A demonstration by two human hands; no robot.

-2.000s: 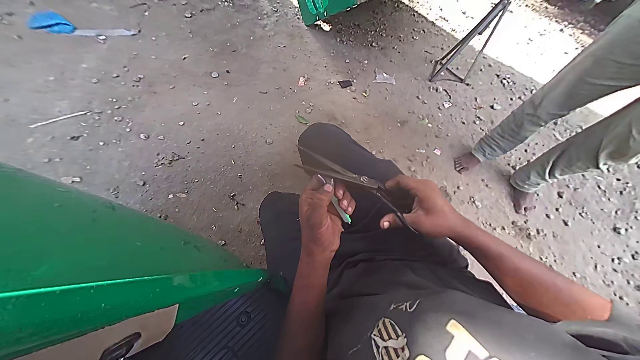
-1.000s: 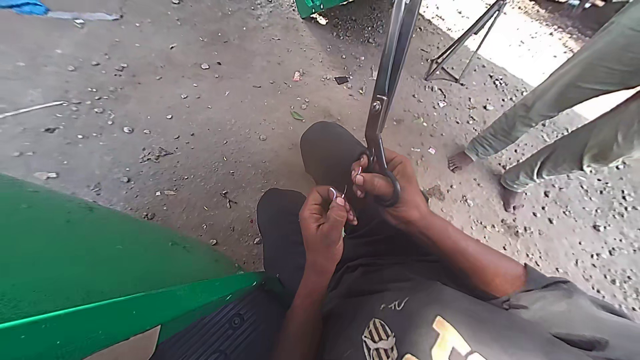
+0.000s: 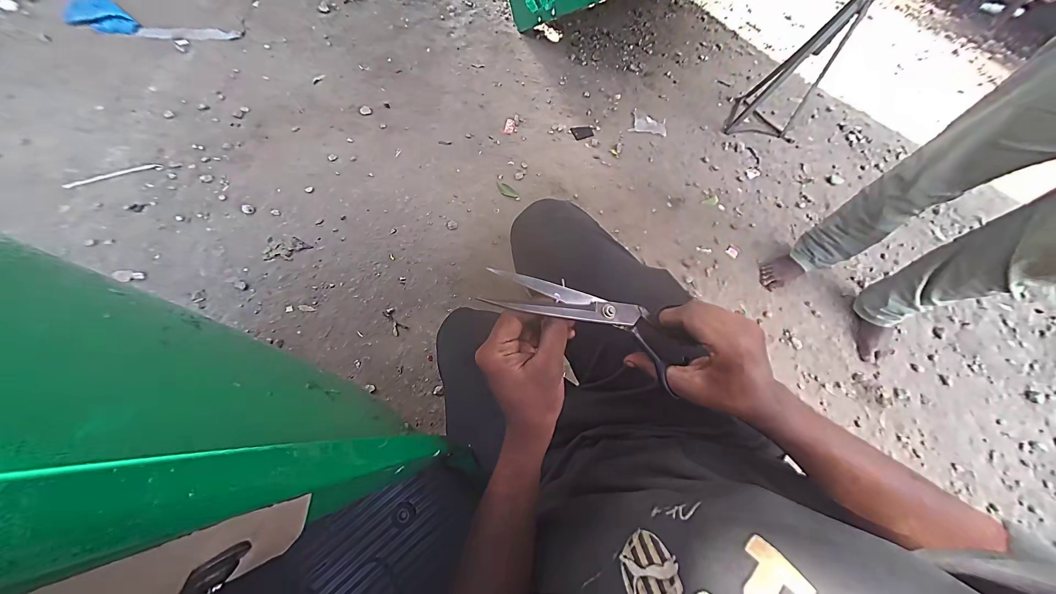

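Note:
My right hand (image 3: 722,355) grips the dark handles of a large pair of metal scissors (image 3: 609,311), whose blades point left and stand slightly apart above my lap. Just below the blades is my left hand (image 3: 526,363), its fingertips pinched together on a small, thin, pale piece (image 3: 569,373) that shows beside the fingers. A tiny bit sticks up between the blades; what it is cannot be told. My knees in dark trousers (image 3: 569,239) lie beneath both hands.
A green metal panel (image 3: 165,371) slants along my left, with a dark ribbed surface (image 3: 388,528) beside it. Another person's legs in grey-green trousers (image 3: 924,173) stand barefoot at right. A metal stand (image 3: 792,74) is at upper right. Gravelly ground holds a blue item (image 3: 101,15) and litter.
The scissors, upright a second ago with my hands close together, have turned to point left across my left fingertips. Their blades are now apart, and my right hand has moved away from my left.

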